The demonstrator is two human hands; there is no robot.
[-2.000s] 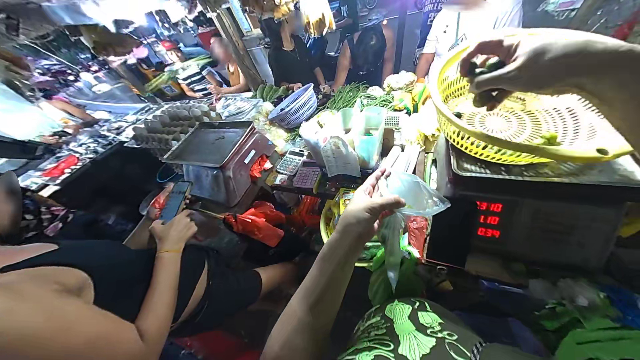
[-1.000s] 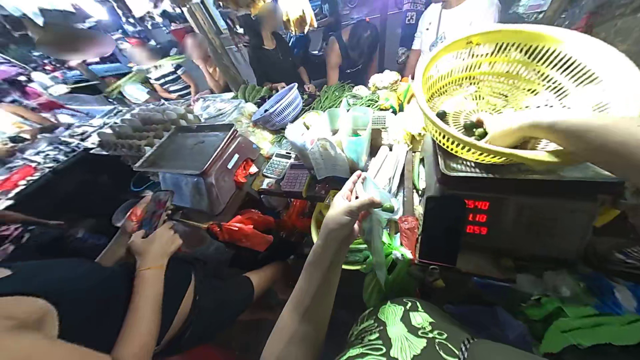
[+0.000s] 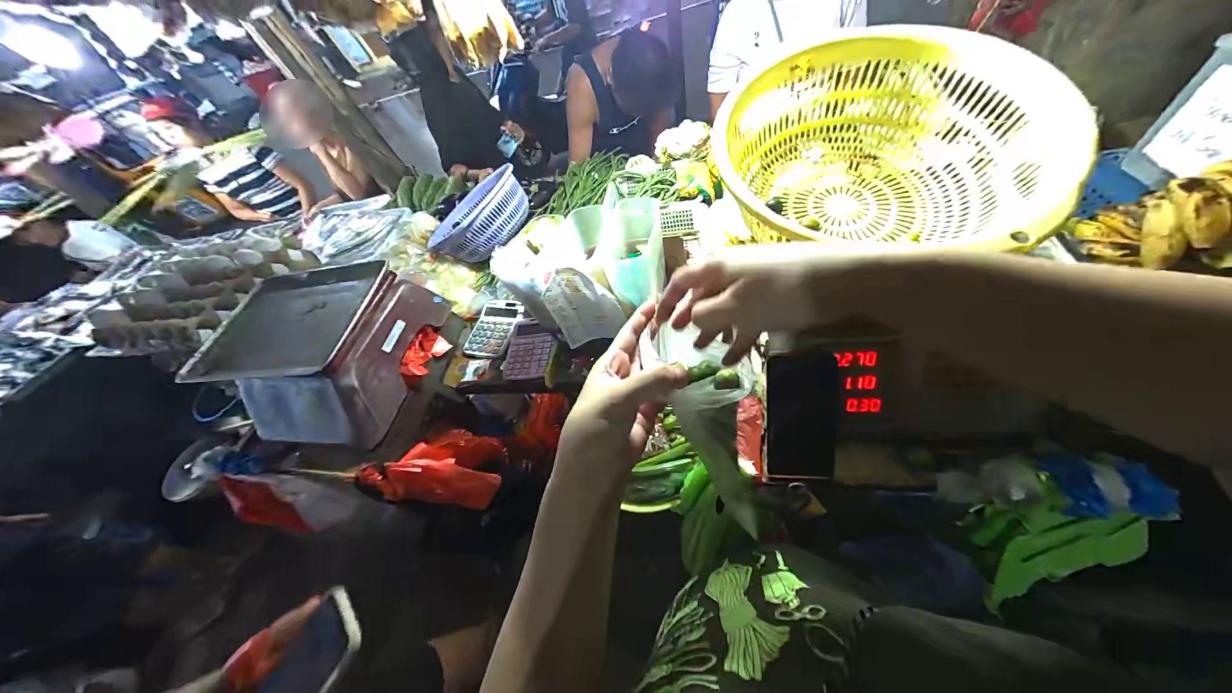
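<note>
My left hand [image 3: 616, 399] holds the mouth of a thin clear plastic bag [image 3: 717, 443] in front of the stall. Small green fruits [image 3: 712, 374] show at the bag's opening. Just above them is my right hand [image 3: 727, 306], its fingers spread and pointing down at the bag; nothing is clearly held in it. Behind my right forearm, a large yellow plastic colander basket [image 3: 900, 43] rests on a digital scale with a red lit display [image 3: 857, 383]. A few small green fruits lie in the basket.
A metal tray [image 3: 298, 318] tops a box at left, near egg trays [image 3: 192, 289]. Two calculators [image 3: 493, 327] lie on the counter by a purple basket [image 3: 481, 214]. Bananas [image 3: 1193, 217] are at right. At lower left, a person's hand [image 3: 274, 640] holds a phone.
My right hand has moved left from the yellow basket, where it was among the green fruits, to the bag's opening. My left hand still holds the bag. The scale's numbers have dropped since one second ago.
</note>
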